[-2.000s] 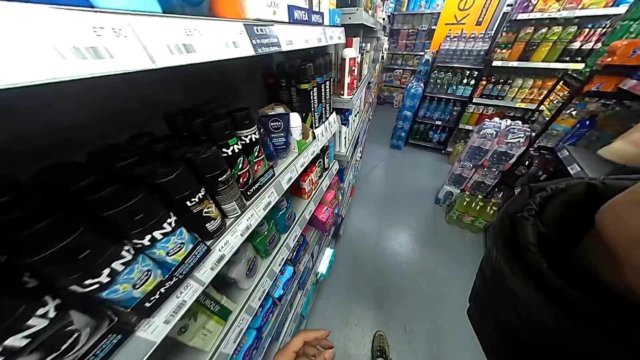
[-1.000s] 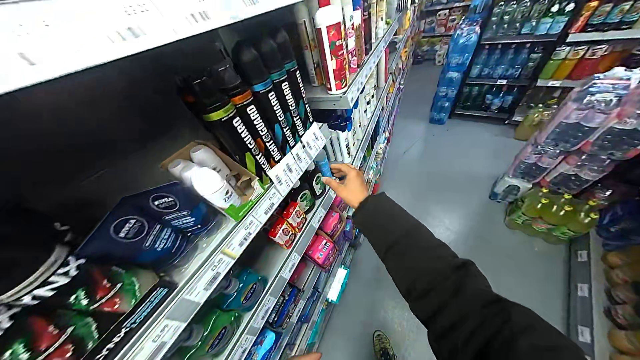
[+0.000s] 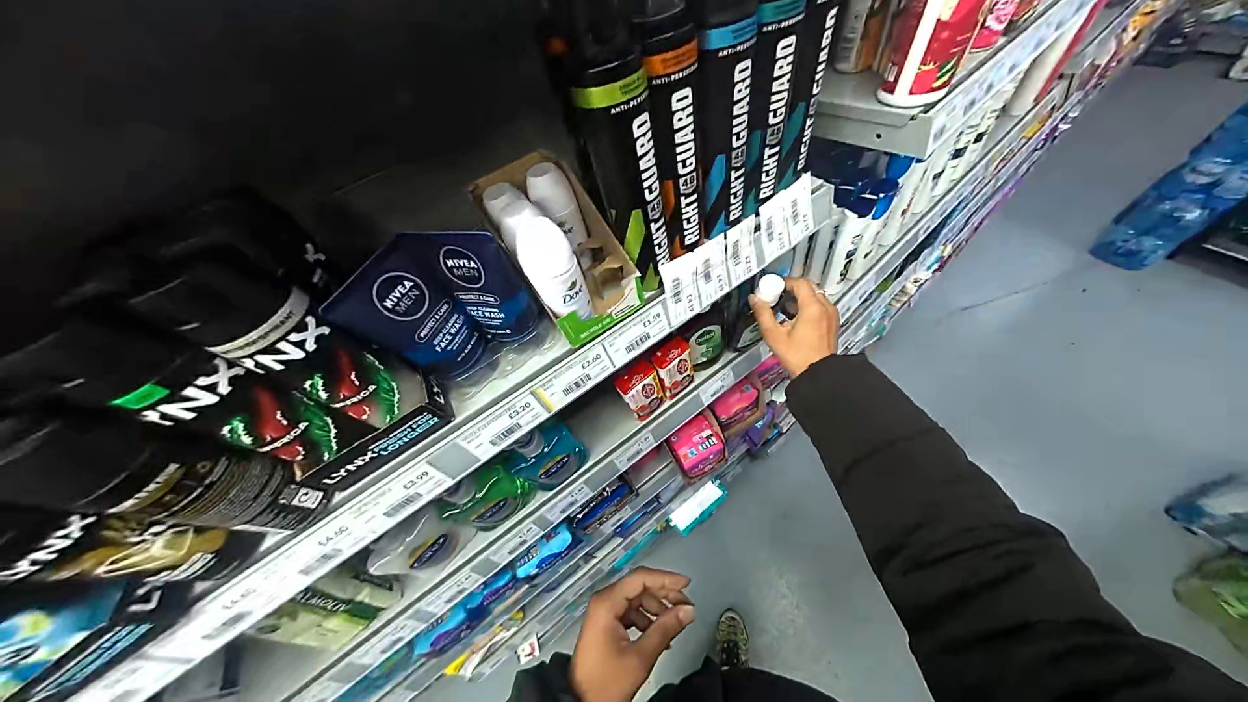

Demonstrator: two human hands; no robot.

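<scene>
My right hand [image 3: 801,327] reaches out at the shelf edge, fingertips around a small white-capped bottle [image 3: 770,290], whose lower part is mostly hidden. Just above it are paper price labels [image 3: 738,255] below a row of black Right Guard spray cans [image 3: 690,146]. Lower down, near my body, my left hand [image 3: 634,629] has its fingers curled, holding nothing visible. An open cardboard tray of white Dove roll-on deodorants [image 3: 549,261] stands left of the cans, beside blue Nivea Men face wash tubes [image 3: 429,302].
Black Lynx packs [image 3: 292,390] fill the shelf at left. Lower shelves hold red boxes [image 3: 655,378], green liquid soap bottles [image 3: 492,497] and pink packs [image 3: 697,444]. A metal shelf corner [image 3: 902,132] juts out at upper right. Blue-wrapped packs [image 3: 1175,190] stand on the grey floor [image 3: 985,390].
My right hand was holding a small blue item at the shelf edge; now a white cap shows between its fingers. My left hand has come further into view. The view has moved closer to the shelf.
</scene>
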